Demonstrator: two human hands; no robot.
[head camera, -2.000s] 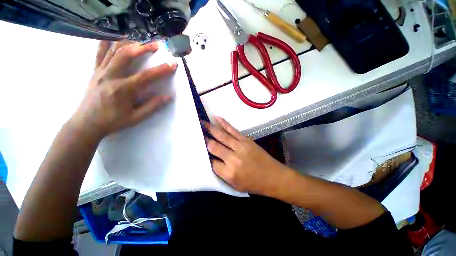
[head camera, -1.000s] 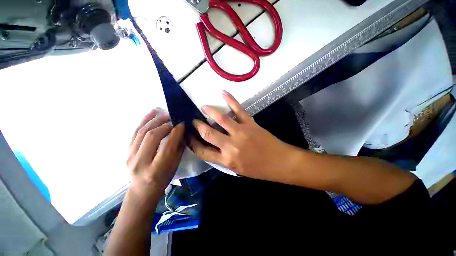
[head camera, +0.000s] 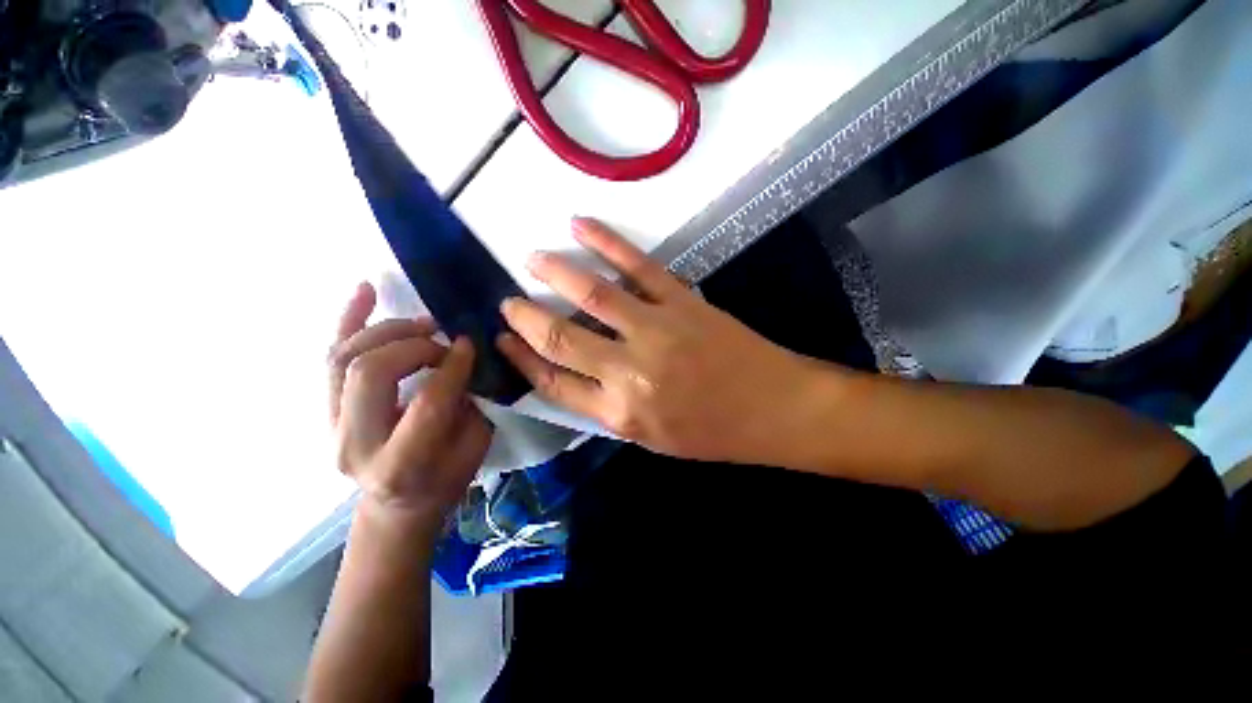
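A narrow dark navy strip (head camera: 412, 227) runs from the sewing machine's needle area at the upper left down to my hands, widening towards them. White fabric lies under and left of it and blends into the bright table. My left hand (head camera: 409, 405) pinches the strip's lower end between thumb and finger. My right hand (head camera: 618, 350) lies from the right with its fingertips on the strip's right edge, fingers spread. The sewing machine head (head camera: 117, 83) is at the upper left; its needle is too blurred to make out.
Red-handled scissors (head camera: 625, 83) lie on the table above my right hand. The ruler-marked table edge (head camera: 824, 151) runs diagonally. White cut pieces (head camera: 1002, 261) with dark edges are at the right. A blue basket (head camera: 515, 570) with white cords is below the table edge.
The view has shifted right and down. My left hand has moved from the fabric beside the needle to the strip's lower end. More of the dark strip shows, and the phone has left view.
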